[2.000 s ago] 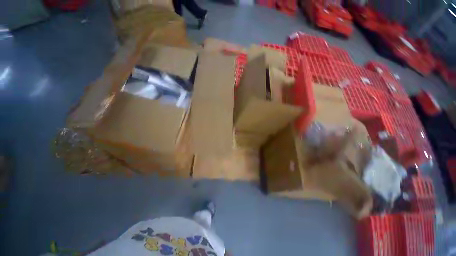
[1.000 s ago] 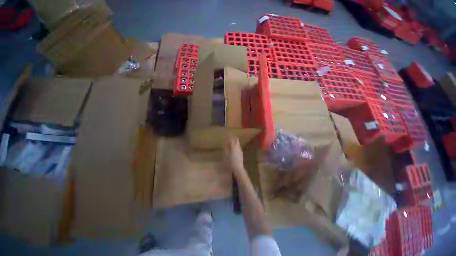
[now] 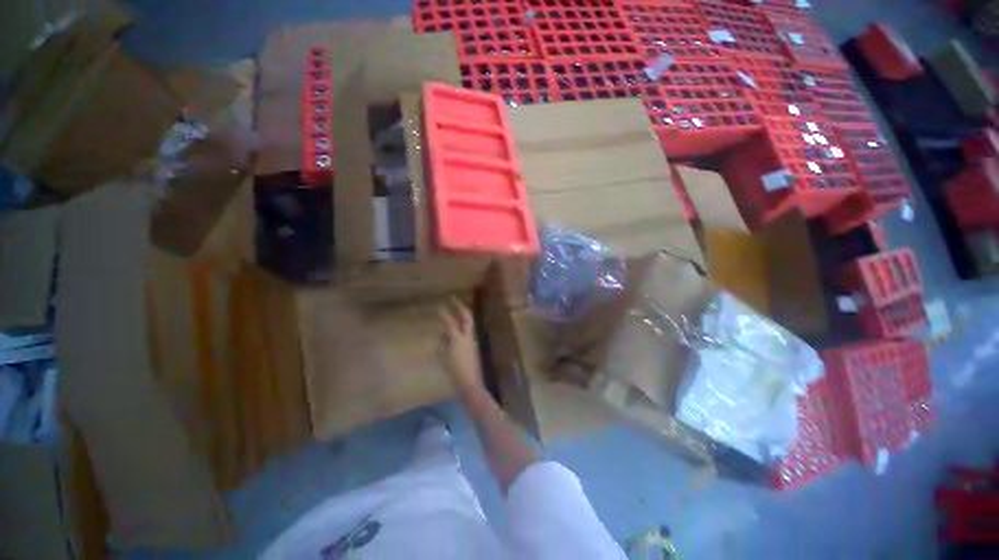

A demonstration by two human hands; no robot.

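My right hand (image 3: 460,339) reaches in from the bottom, bare, over a brown carton flap (image 3: 372,356). Its fingers look a little apart and nothing shows in them; the hand is blurred, and I cannot tell whether it touches the flap. Just beyond stands an open carton (image 3: 352,153) with dark and whitish contents partly visible. A red tray (image 3: 477,170) with long recesses leans at that carton's right side. My left hand is not in view.
Clear plastic bags (image 3: 575,271) and a white plastic-wrapped bundle (image 3: 745,377) lie to the right. Red compartment trays (image 3: 701,93) are stacked behind and right. More open cartons (image 3: 104,328) are at left. Grey floor (image 3: 657,503) shows at the bottom.
The view has shifted right and closer. My right hand, at the carton's near flap one second ago, is now lower over cardboard. The red tray, earlier seen edge-on, now shows its recessed face.
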